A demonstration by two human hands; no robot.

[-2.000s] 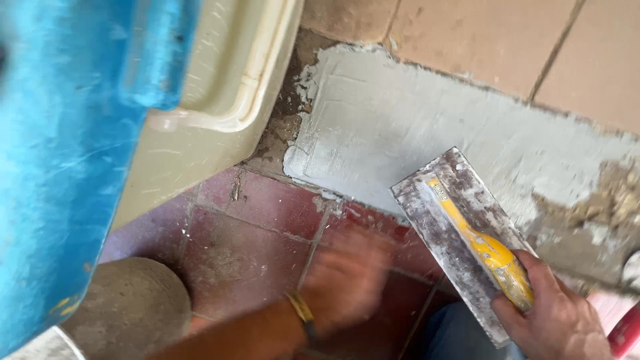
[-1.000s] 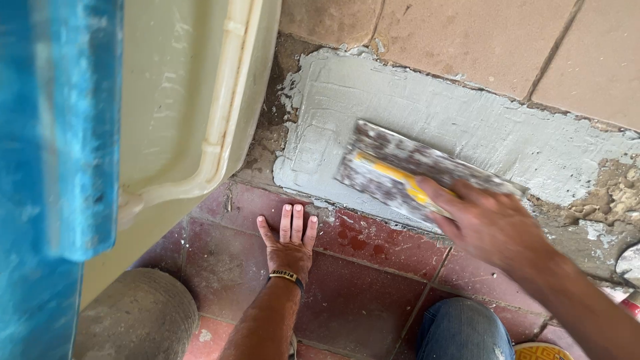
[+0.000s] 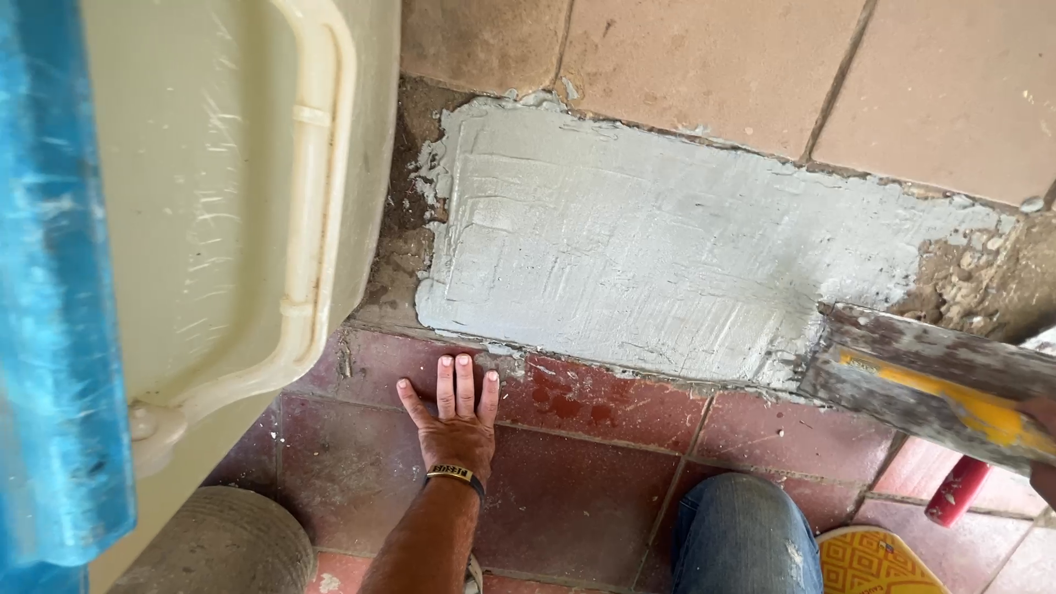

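Observation:
My left hand (image 3: 456, 421) lies flat on the red floor tiles (image 3: 577, 487), fingers spread, just below the strip of grey mortar (image 3: 643, 247). At the right edge my right hand (image 3: 1041, 450), mostly out of view, holds the yellow handle (image 3: 949, 396) of a plastering trowel (image 3: 899, 355). The trowel's blade, smeared with mortar, lies over the lower right part of the strip. The mortar there shows fine drag marks. Its left edge is ragged against bare, rough ground.
A cream plastic tub (image 3: 247, 206) and a blue plastic item (image 3: 58, 289) fill the left. Tan tiles (image 3: 709, 66) border the mortar above. A grey cylinder (image 3: 219, 544), a denim-covered knee (image 3: 742, 536), a yellow patterned pad (image 3: 879, 565) and a red handle (image 3: 957, 491) are at the bottom.
My left hand, blurred above the tiles two seconds ago, came to rest on them. My right hand has moved the trowel from the strip's middle to its right part.

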